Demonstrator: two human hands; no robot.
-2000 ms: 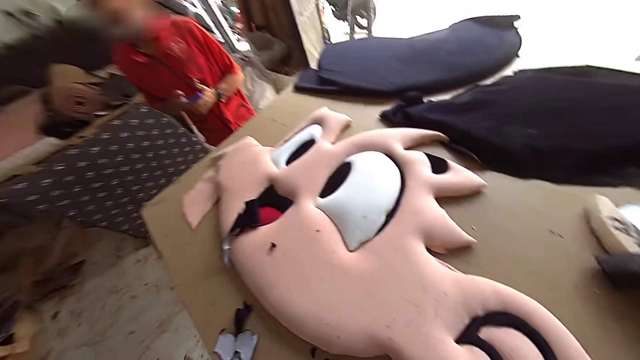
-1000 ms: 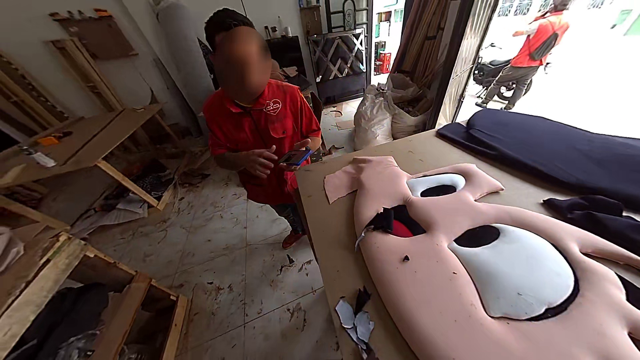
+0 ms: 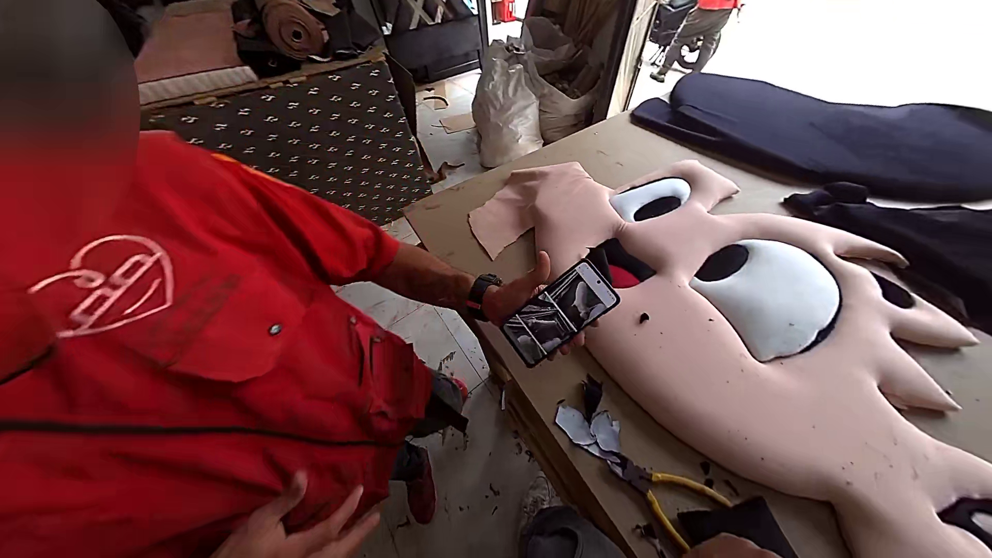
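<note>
At the bottom edge my right hand (image 3: 730, 547) shows only in part, beside a dark cloth piece (image 3: 740, 527); its fingers are hidden. My left hand is not in view. Yellow-handled pliers (image 3: 651, 487) lie near it, their jaws by white and dark scraps (image 3: 595, 430). A large padded pink cartoon figure (image 3: 744, 372), with white eyes with black pupils and a red and black mouth, lies on the brown table (image 3: 527, 387). Over the table edge, a co-worker's hand (image 3: 518, 298) holds a phone (image 3: 562, 312) with pictures on its screen.
The co-worker in a red shirt (image 3: 232, 310) stands close at the left, another hand low in front. Dark padded pieces (image 3: 821, 139) lie across the table's far side. Sacks (image 3: 508, 108) stand beyond the table, and a person (image 3: 700, 39) is outside.
The co-worker is much closer and now holds the phone out over the table edge. The view has swung down; the pliers and my right hand have come into it.
</note>
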